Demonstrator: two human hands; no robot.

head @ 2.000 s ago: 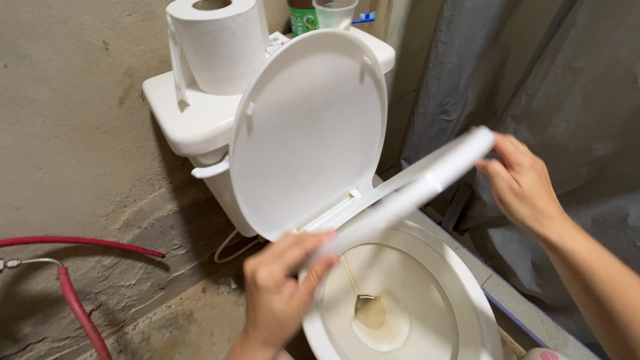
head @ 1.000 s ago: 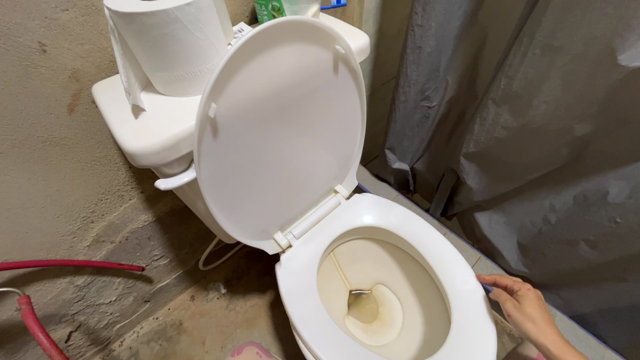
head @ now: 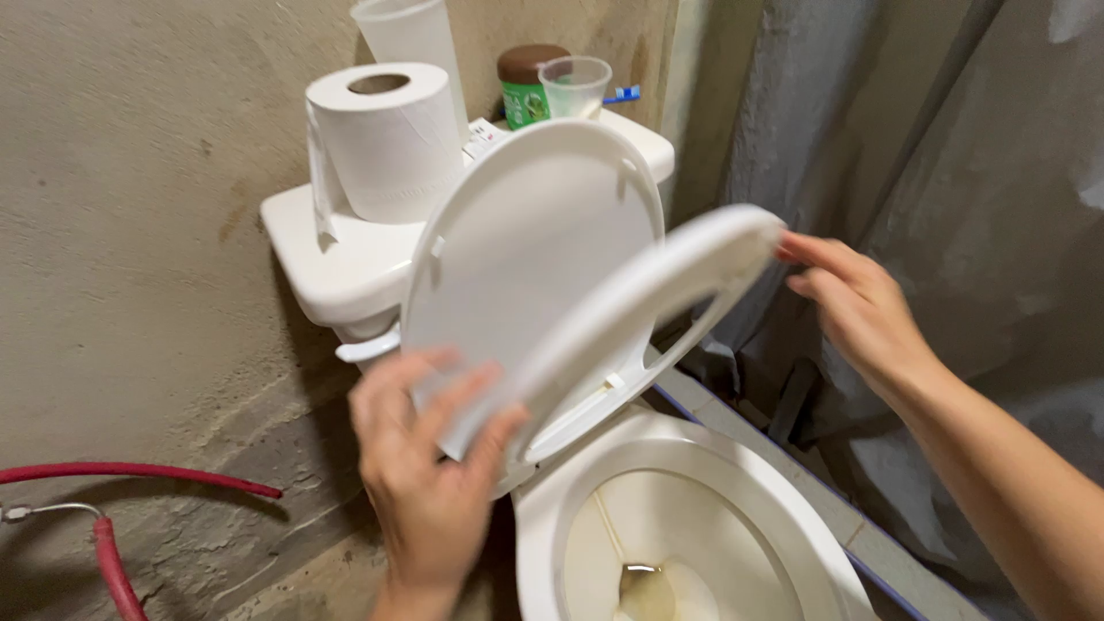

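Note:
A white toilet seat ring (head: 638,285) stands half raised and tilted over the toilet bowl (head: 690,517). The raised toilet lid (head: 535,233) leans behind it against the tank. My right hand (head: 862,302) grips the ring's front edge at its right side, thumb and fingers on the rim. My left hand (head: 431,457), blurred, is at the ring's left side with fingers spread; whether it touches the ring or lid is unclear. Some yellowish water (head: 647,586) lies in the bowl.
On the tank top (head: 345,276) stand a toilet paper roll (head: 388,147), a tall translucent container (head: 423,52), a brown-lidded green jar (head: 526,86), a small plastic cup (head: 573,86) and a blue toothbrush (head: 623,95). Red hoses (head: 138,470) are at lower left, a grey curtain (head: 975,216) at right.
The seat ring, flat on the bowl one second ago, is now tilted up. My right hand has risen with it, and my left hand has come back into view.

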